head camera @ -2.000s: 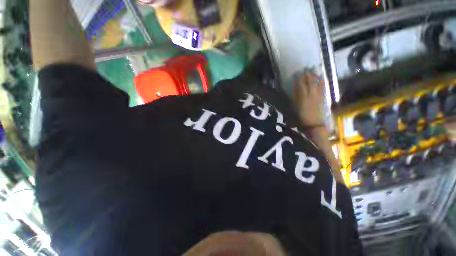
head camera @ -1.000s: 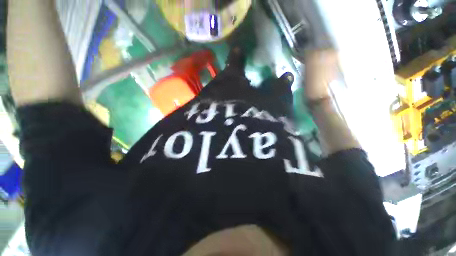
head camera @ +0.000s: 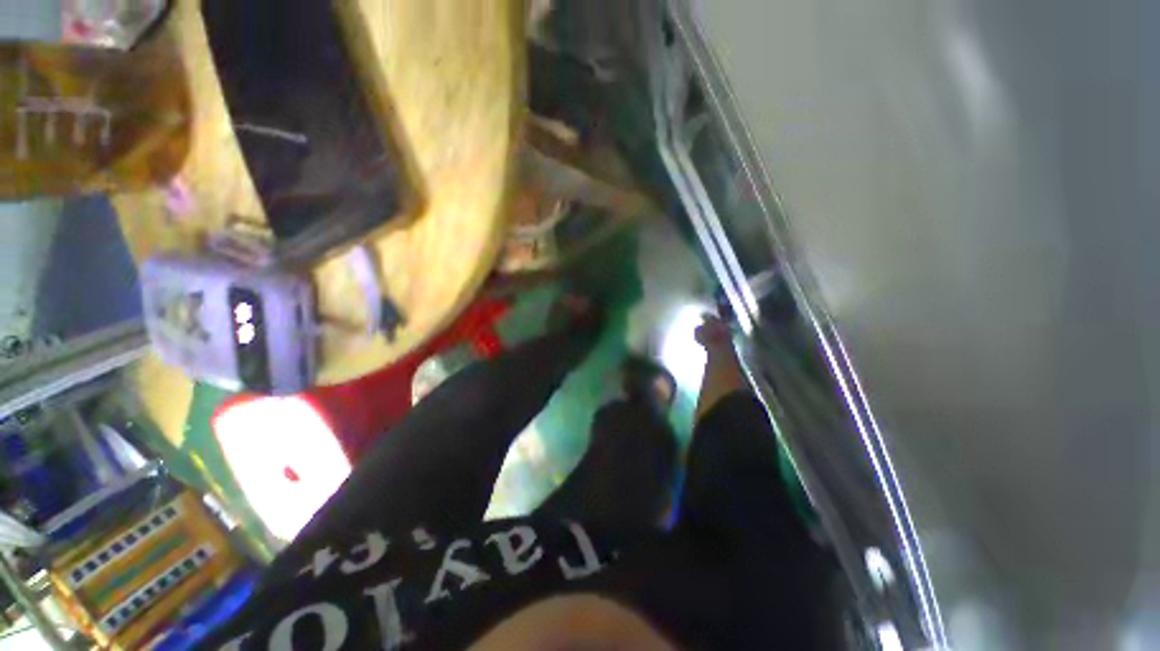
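A small, blurred patch of skin, which looks like my right hand (head camera: pixel 715 336), hangs low beside the metal rail at the middle right. Its fingers cannot be made out. My left hand is out of the picture. The round wooden stool top (head camera: pixel 461 121) lies nearest in front at the upper left. On it lie a dark phone (head camera: pixel 305 121), a pale purple box with a lit display (head camera: pixel 229 321) and a small dark-tipped item (head camera: pixel 382 299). An amber, see-through object (head camera: pixel 96 117) is at the stool's left edge.
A large grey smooth panel (head camera: pixel 992 305) with a silver rail (head camera: pixel 814 299) fills the right side. A red plastic stool (head camera: pixel 369 413) is under the wooden top. A yellow-orange tray (head camera: pixel 146 560) and blue material (head camera: pixel 216 610) are at the lower left.
The view has swung towards the wooden stool, which now looks much larger. My left arm has left the picture. My right arm now hangs low, and the yellow tray at the right is gone from view.
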